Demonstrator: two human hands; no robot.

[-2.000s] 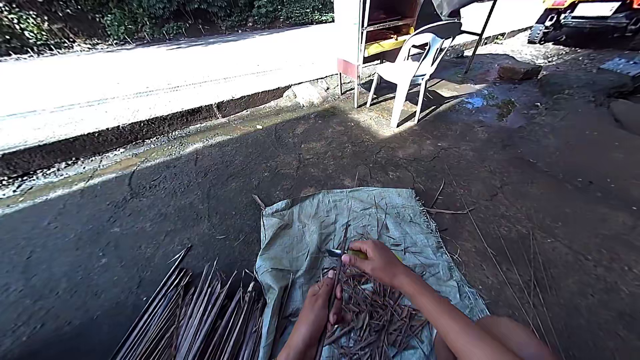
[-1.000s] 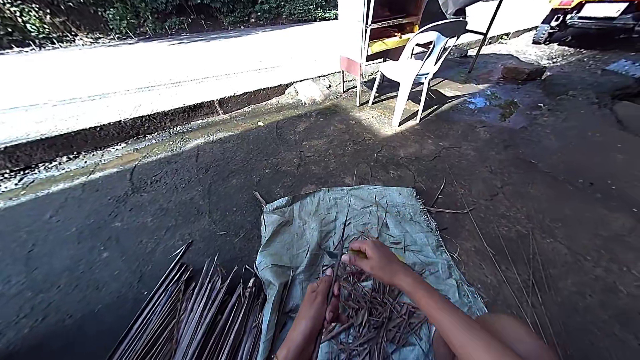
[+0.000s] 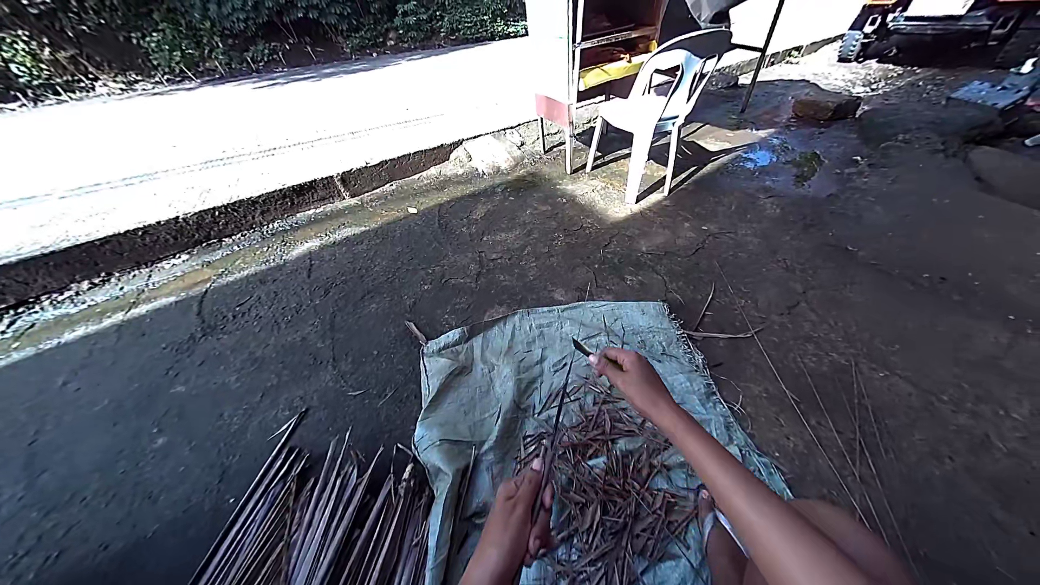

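My left hand [image 3: 520, 508], low in the middle of the head view, grips a thin dark strip of dry leaf [image 3: 561, 406] that points up and away. Up and to the right, my right hand [image 3: 630, 375] is closed on a small knife [image 3: 582, 348], its dark blade aimed up-left near the strip's far tip. Both hands are over a pale green woven sack [image 3: 504, 357] spread on the ground. Short brown leaf scraps [image 3: 617, 487] lie heaped on it. A bundle of long dry leaf strips [image 3: 349, 512] rests left of the sack.
Thin sticks [image 3: 845, 439] lie right of the sack. Farther off stand a white plastic chair [image 3: 650, 106] and a shelf cabinet [image 3: 561, 81] beside the raised road edge [image 3: 244, 215]. A rock [image 3: 825, 106], a puddle [image 3: 780, 158] and a vehicle [image 3: 934, 28] are at the upper right.
The knife hand has moved away from my left hand, up toward the strip's far end. Its blade now shows clear of the strip. My left hand still holds a strip.
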